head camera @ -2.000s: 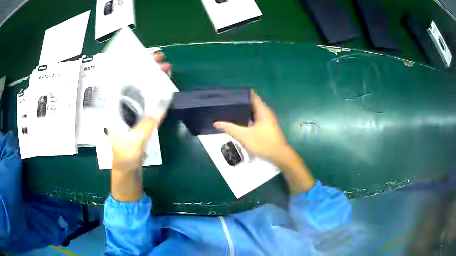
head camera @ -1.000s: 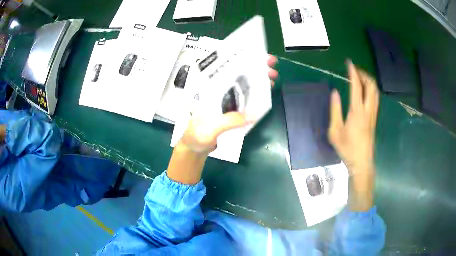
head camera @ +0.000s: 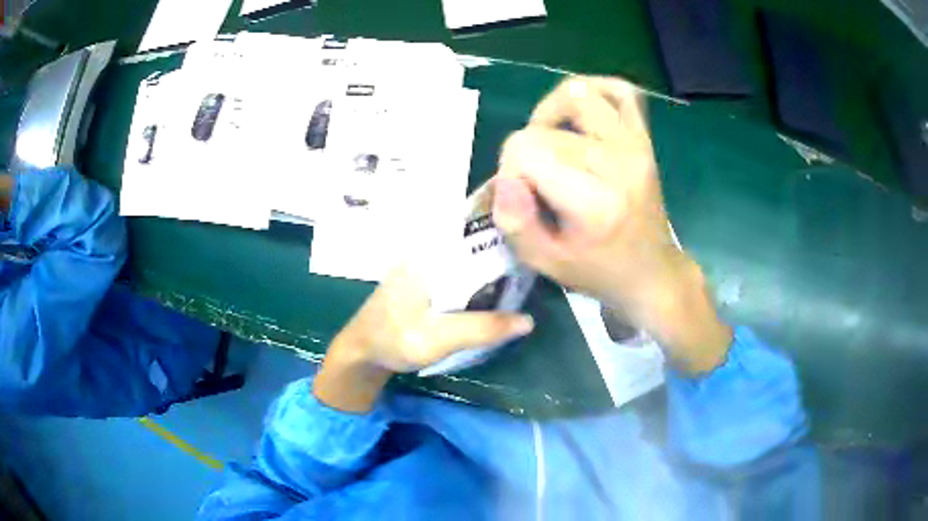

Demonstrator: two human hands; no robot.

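Observation:
My left hand (head camera: 412, 331) grips a white printed outer sleeve (head camera: 476, 267), tilted up off the green worktop. The sleeve's black logo block and watch picture show, slightly blurred. My right hand (head camera: 585, 188) is curled with bent fingers at the sleeve's upper end; what lies inside its fingers is hidden. Another white sleeve (head camera: 619, 371) lies on the worktop, partly under my right wrist. Flat white sleeves lie overlapping in a sleeve stack (head camera: 407, 132) at the left. No dark inner box shows clearly between my hands.
Dark inner boxes (head camera: 697, 51) lie on the belt at the upper right. White sleeved boxes (head camera: 494, 12) stand along the top. A device with a silver plate (head camera: 51, 112) is at the far left, beside a person's blue sleeve (head camera: 61, 224). The worktop edge (head camera: 234, 331) is worn.
The dark inner box that lay on the right-hand sleeve no longer shows there. My right hand has moved left, from open to curled, meeting the sleeve, which my left hand has lowered.

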